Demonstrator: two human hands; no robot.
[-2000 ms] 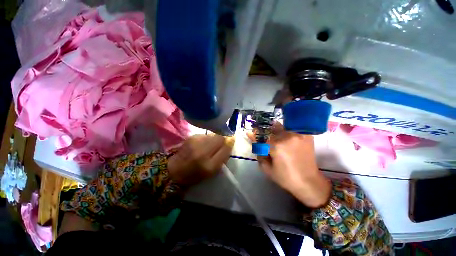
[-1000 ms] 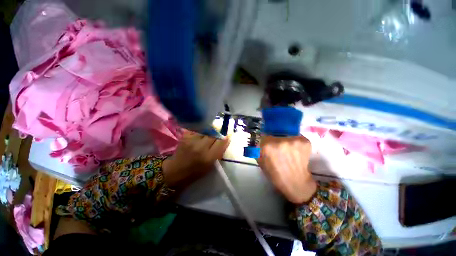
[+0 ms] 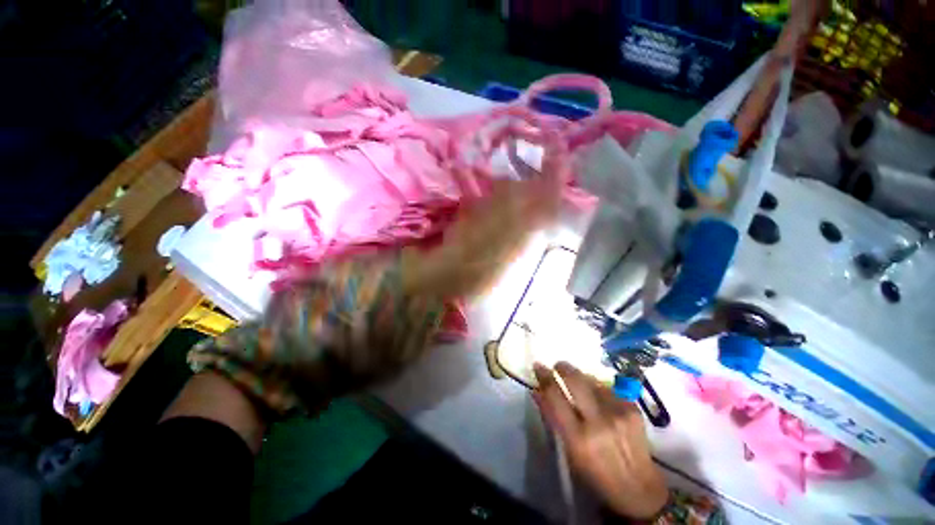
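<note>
My left hand [image 3: 497, 231] is blurred and stretched over the right side of the pile of pink pieces [image 3: 359, 179]; whether its fingers hold anything cannot be told. My right hand [image 3: 610, 446] is on the white machine table just in front of the presser foot and needle area [image 3: 627, 354]. The narrow white elastic [image 3: 565, 386] shows between its fingers and hangs down towards the lap. The stitching point is partly washed out by the lamp glow. The sewing machine head [image 3: 820, 297] stands to the right.
Pink loops [image 3: 569, 92] and a clear plastic bag [image 3: 297, 51] lie behind the pile. Pink scraps [image 3: 784, 436] lie under the machine arm. A wooden side bench [image 3: 154, 205] at left bears pale blue pieces [image 3: 84, 254] and a pink piece [image 3: 87, 359]. White cones [image 3: 892, 149] stand at back right.
The view has swung left and up. My left hand has left the needle area and moved out over the pile. My right hand has stayed near the needle.
</note>
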